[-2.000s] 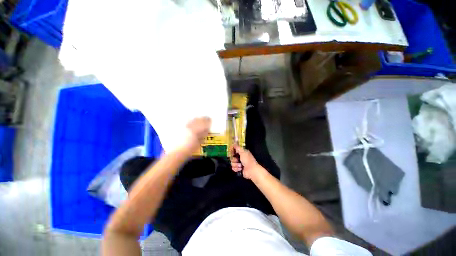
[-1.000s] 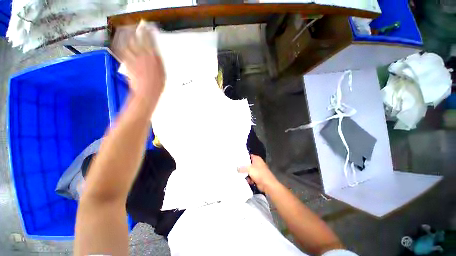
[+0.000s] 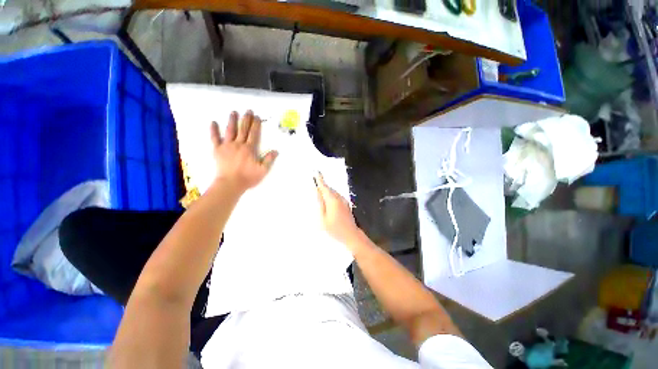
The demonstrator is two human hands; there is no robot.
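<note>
A white garment panel (image 3: 278,238) lies over my lap and the yellow-taped pounding block (image 3: 190,196), which shows only as a strip at the panel's left edge. My left hand (image 3: 242,155) presses flat on the panel's upper part, fingers spread. My right hand (image 3: 335,210) is closed around the dark grip of a mallet (image 3: 290,120) at the panel's right side. The mallet's yellow head is over the panel, right of my left fingertips. Its thin shaft is washed out against the cloth.
A blue bin (image 3: 141,144) with grey cloth (image 3: 68,241) stands left. A wood-edged table (image 3: 346,23) crosses the top. On the right, a pale board (image 3: 498,288) bears a grey piece (image 3: 462,216) and white tie (image 3: 453,209). A white bundle (image 3: 552,155) lies beyond.
The panel now lies spread flatter over my lap and the block. My left hand has come down onto it. The mallet head, hidden a second ago, shows above the cloth. The view has shifted.
</note>
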